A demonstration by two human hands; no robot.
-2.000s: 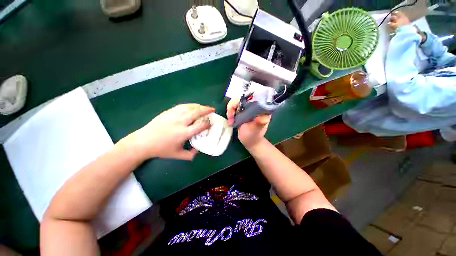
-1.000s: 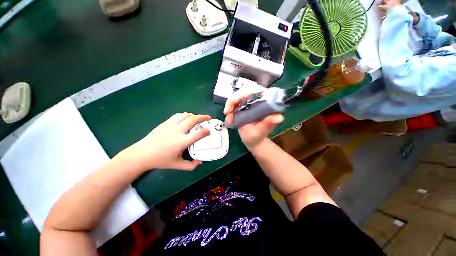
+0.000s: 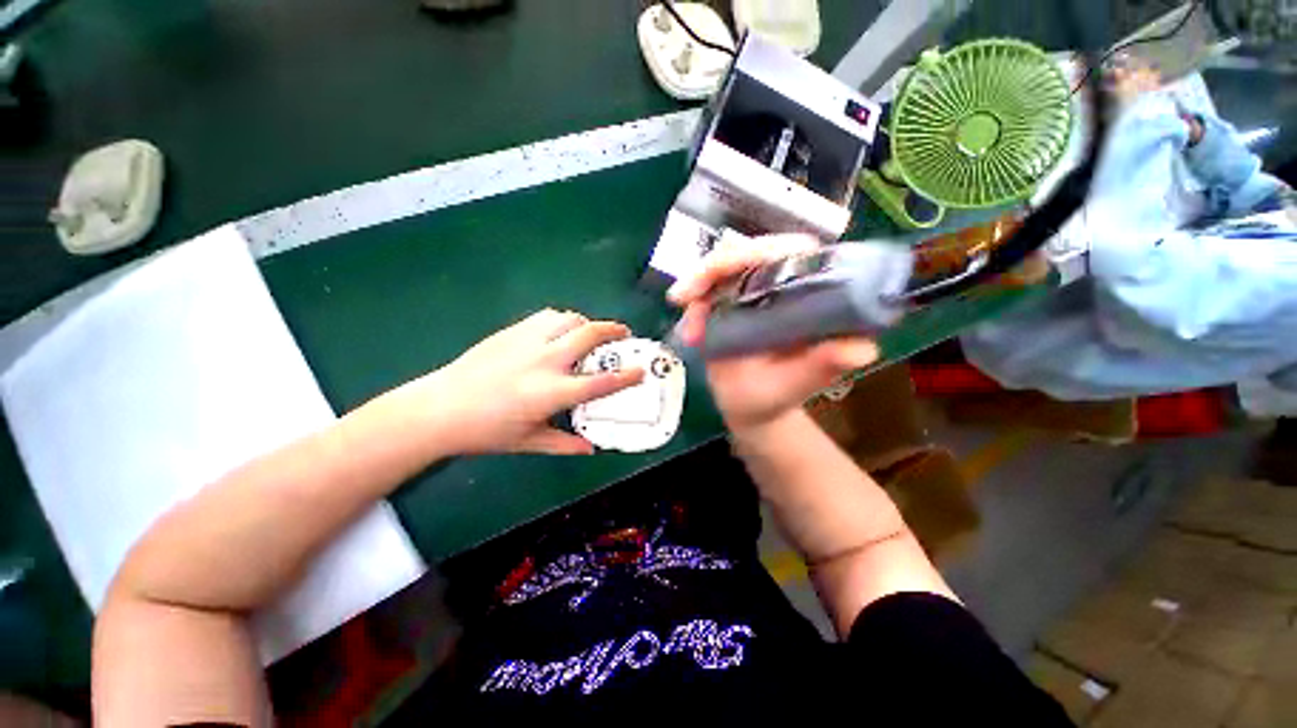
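A cream plug-in housing (image 3: 633,413) lies on the green bench in front of me, its two round screw recesses on the side away from me. My left hand (image 3: 534,381) holds it from the left, with fingers over its top. My right hand (image 3: 768,356) is closed around the grey electric screwdriver (image 3: 811,302), which is blurred. The driver points left, its front end close to the housing's right recess. Whether the bit touches the housing cannot be told. The silver-white screw feeder (image 3: 775,157) stands just beyond my right hand.
A green fan (image 3: 981,125) and an amber bottle (image 3: 981,256) stand right of the feeder. A white sheet (image 3: 185,427) lies under my left forearm. Housings (image 3: 111,196) lie on the belt beyond the metal rail (image 3: 470,178). A person's blue sleeve (image 3: 1159,270) is at right. Cartons (image 3: 917,498) are below.
The driver has swung to a flatter, more rightward position, its cord shifting right. The housing was tilted two seconds ago and now lies flat. The belt housings have shifted right in view.
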